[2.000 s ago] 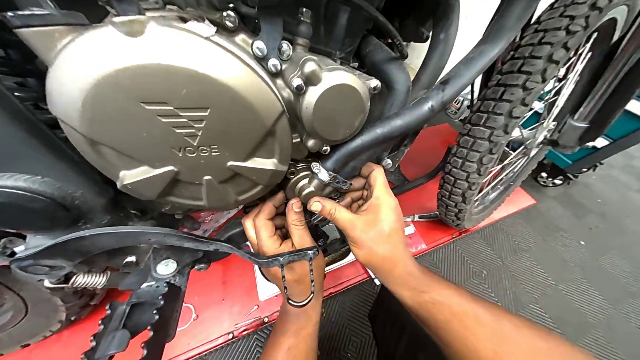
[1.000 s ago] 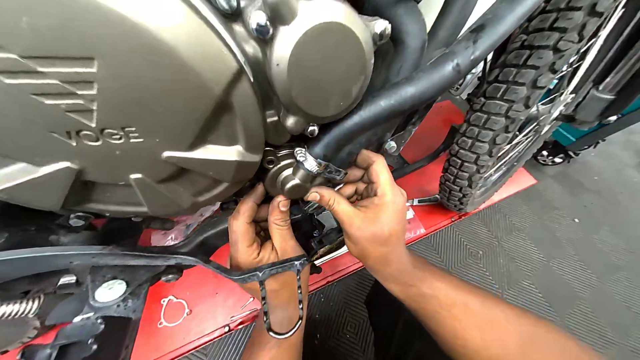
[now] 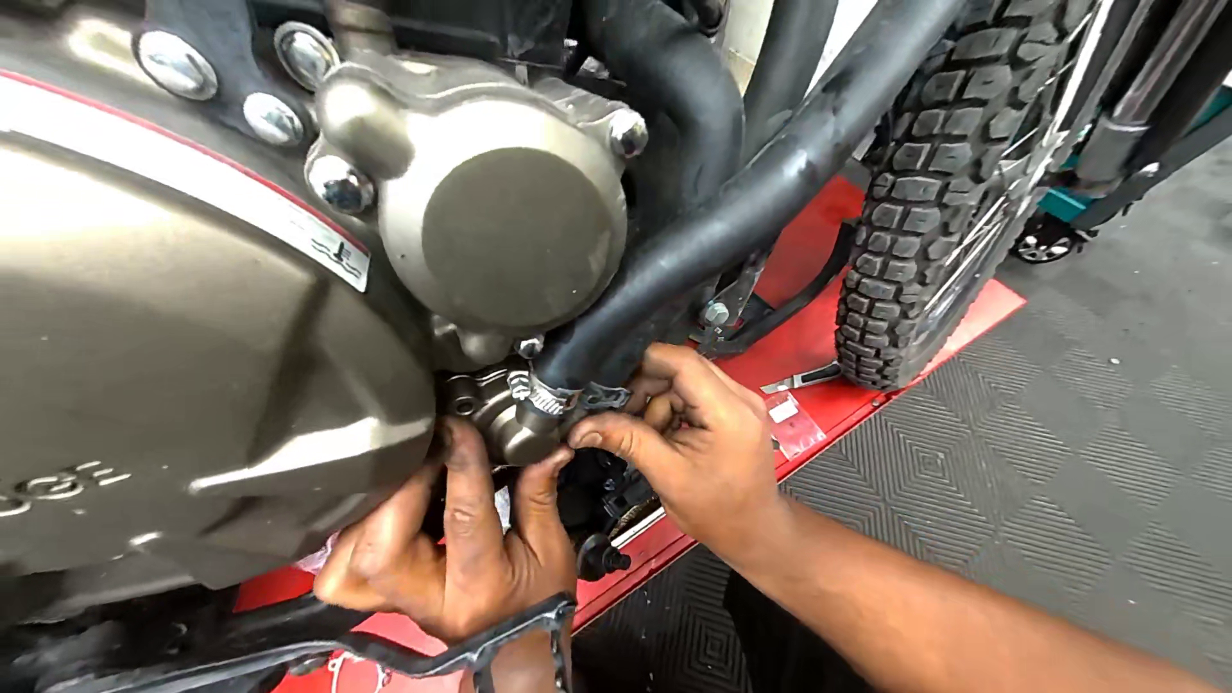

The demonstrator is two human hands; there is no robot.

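Note:
A bronze-coloured metal water pump cover sits low on a motorcycle engine, at the end of a thick black rubber hose. A metal hose clamp circles the hose end. My left hand holds the cover from below, thumb and fingertips on its lower and left edge; some fingers are hidden behind it. My right hand pinches the cover's right side with thumb and fingers, beside the clamp. Above are a round engine cover and, at left, the large side cover.
A black pedal lever crosses in front of my left wrist. The knobbly front tyre stands on a red platform at right. A knife-like tool and a small plastic bag lie on the platform. A gasket lies at lower left.
The view has moved much closer to the engine. My left hand's fingers have spread along the cover's lower and left edge. Both hands remain at the pump cover.

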